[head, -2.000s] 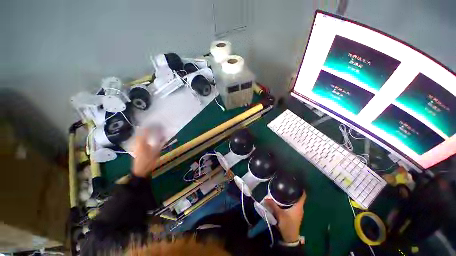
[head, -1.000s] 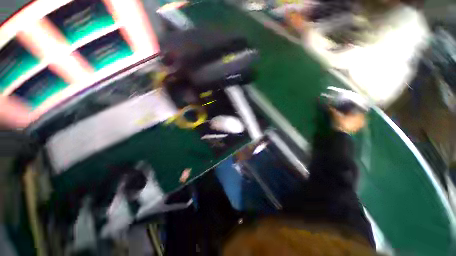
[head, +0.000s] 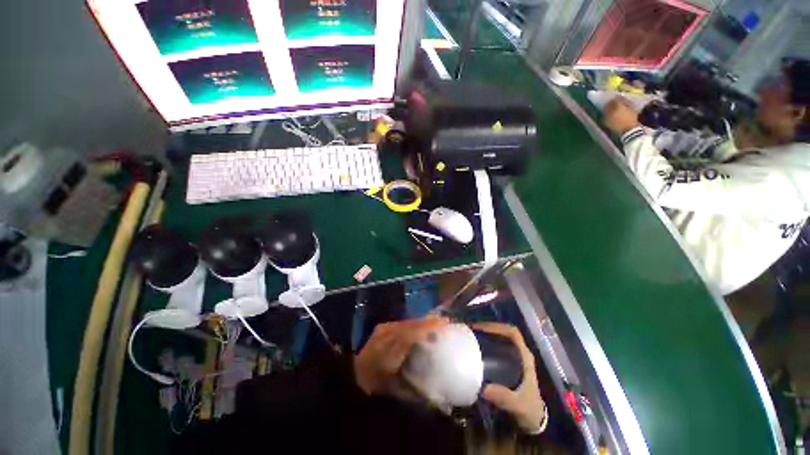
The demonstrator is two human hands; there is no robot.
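Near my body at the bottom centre, both hands hold a security camera [head: 451,364] with a white body and a black ball head. My left hand [head: 384,351] grips its white base end. My right hand [head: 530,389] wraps around the black head, with the thumb at its near side. Three more cameras stand in a row on the green mat: a left one [head: 166,258], a middle one [head: 233,252] and a right one [head: 291,243]. Their black heads face the keyboard and their white bases lie at the bench edge, with white cables hanging down.
A monitor [head: 404,53], keyboard [head: 282,171], yellow tape roll [head: 402,195], white mouse [head: 451,226] and black printer-like box [head: 480,129] lie beyond. A yellow tube [head: 108,302] runs at left. A green line [head: 595,231] curves at right, with a person [head: 737,204] seated across.
The view has swung right. My right hand has come from over the green line to my body with a camera; my left hand is now on it too. The three cameras stand at the mat's edge.
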